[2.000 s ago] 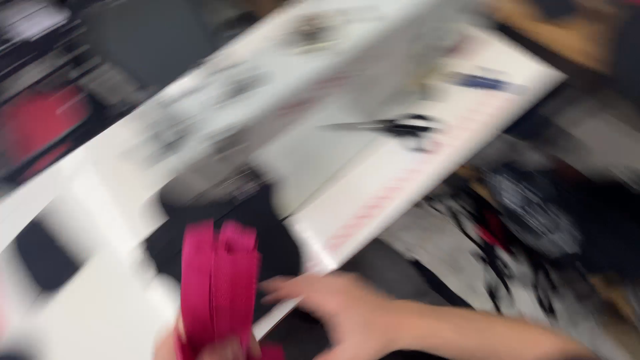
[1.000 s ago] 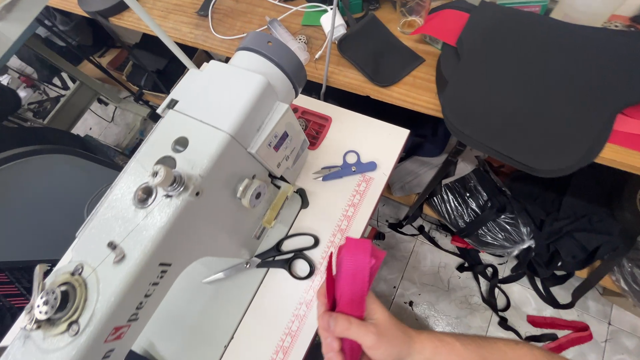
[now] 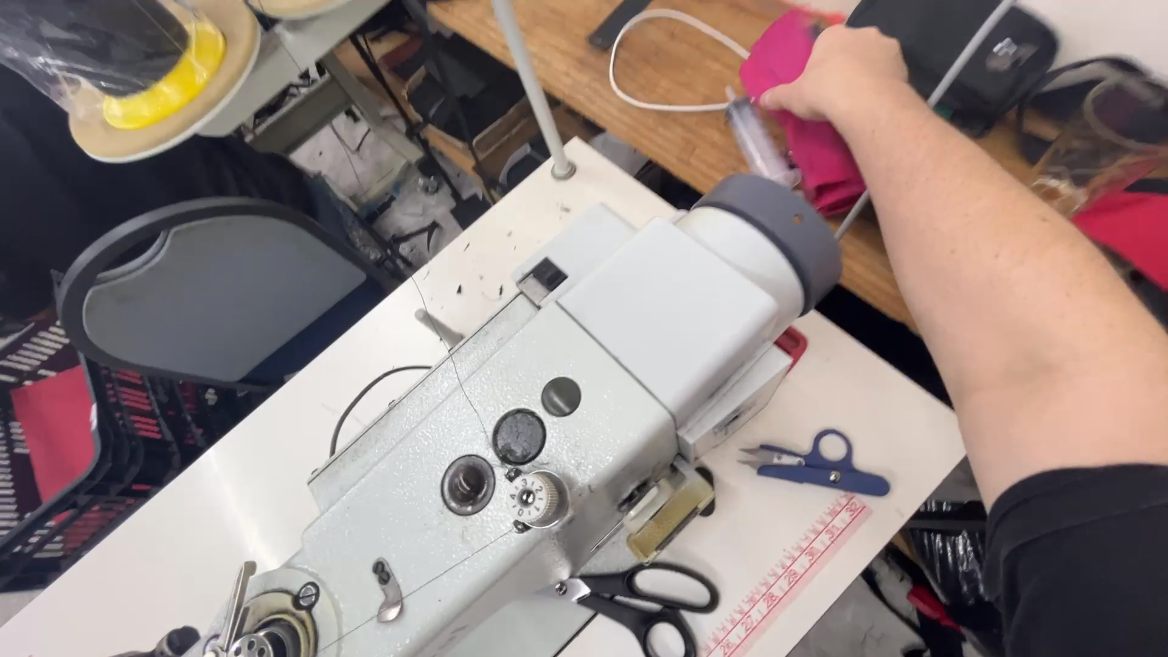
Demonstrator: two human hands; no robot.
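At the top right, my right hand (image 3: 844, 73) reaches over the wooden bench with its fingers closed on magenta fabric (image 3: 817, 155), which hangs down behind the sewing machine's dark handwheel (image 3: 776, 228). A clear plastic syringe (image 3: 759, 137) lies beside the fabric. The white sewing machine (image 3: 584, 392) spans the middle of the view. On its white table (image 3: 912, 411) are blue thread snips (image 3: 821, 464) and black-handled scissors (image 3: 643, 598), near a red printed ruler strip (image 3: 789, 579). My left hand is out of view.
A wooden bench (image 3: 547, 36) crosses the top, holding a white cable (image 3: 620, 82) and a black case (image 3: 967, 55). A thin metal rod rises by the handwheel. At left stand a grey-backed chair (image 3: 219, 283), black crates (image 3: 109, 474) and a thread cone (image 3: 164, 64) wrapped in plastic.
My right hand has moved from in front of the machine table, near the scissors, to the bench behind the handwheel, with magenta material in it. The view has shifted toward the machine.
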